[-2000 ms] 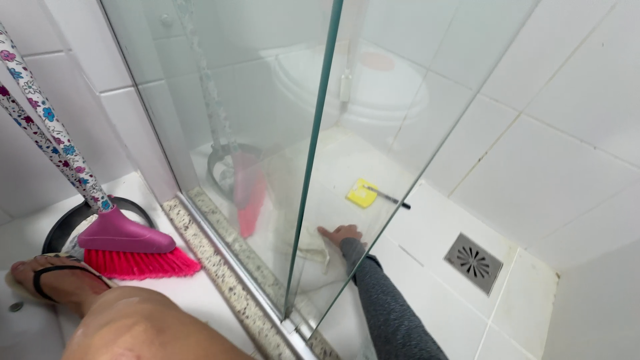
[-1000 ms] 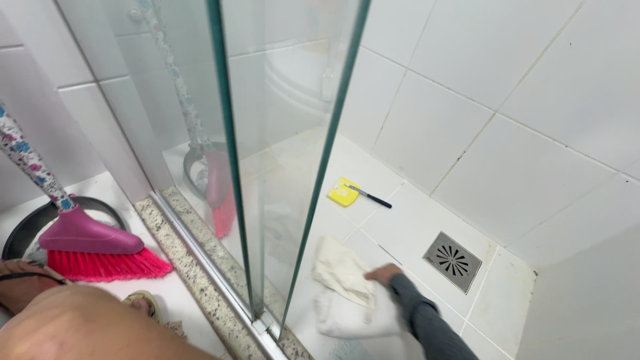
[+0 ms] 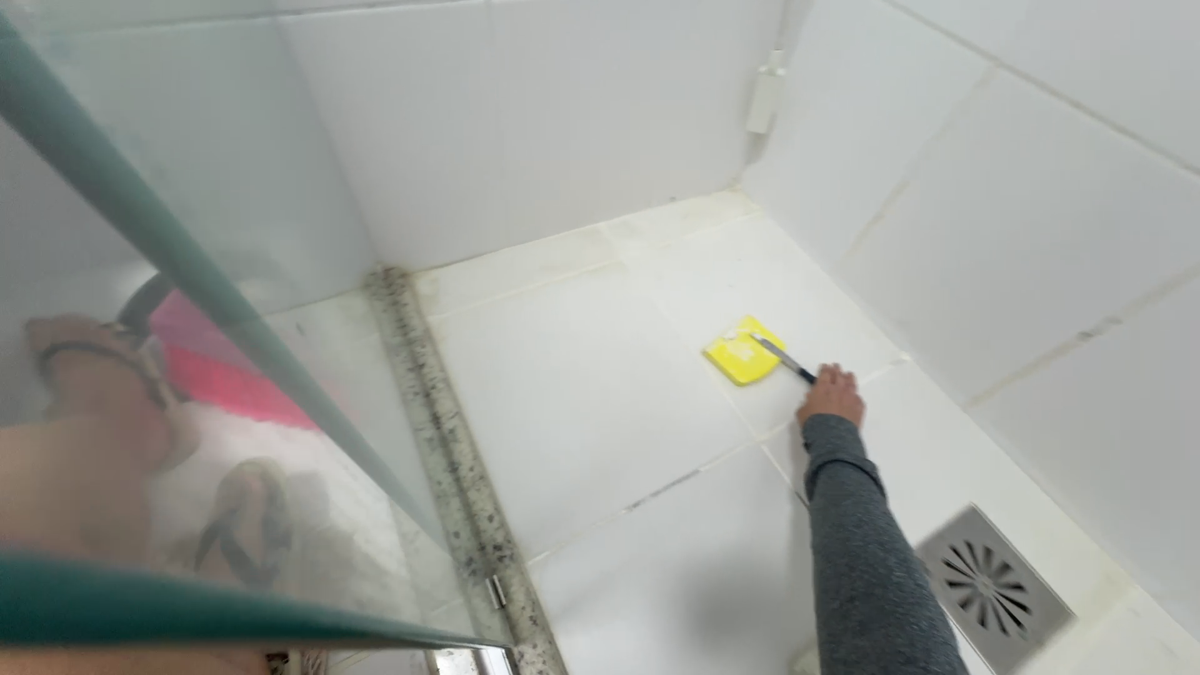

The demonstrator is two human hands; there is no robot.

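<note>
My right hand (image 3: 832, 397), in a dark grey sleeve, reaches over the white tiled shower floor and has its fingers at the black handle of a small knife or spatula (image 3: 786, 358). Its metal blade rests on a yellow plastic scraper (image 3: 744, 364) that carries a smear of white paste. Whether the fingers are closed round the handle cannot be made out. My left hand is not in view.
Glass door panels (image 3: 206, 291) stand at the left beside a speckled stone sill (image 3: 436, 412). Through the glass show a pink broom (image 3: 234, 375) and sandalled feet. A square metal drain (image 3: 996, 586) lies at the lower right, near the tiled wall.
My right hand has moved from the white cloth to the handle by the yellow scraper. The view has shifted strongly, and the cloth is now almost wholly out of it.
</note>
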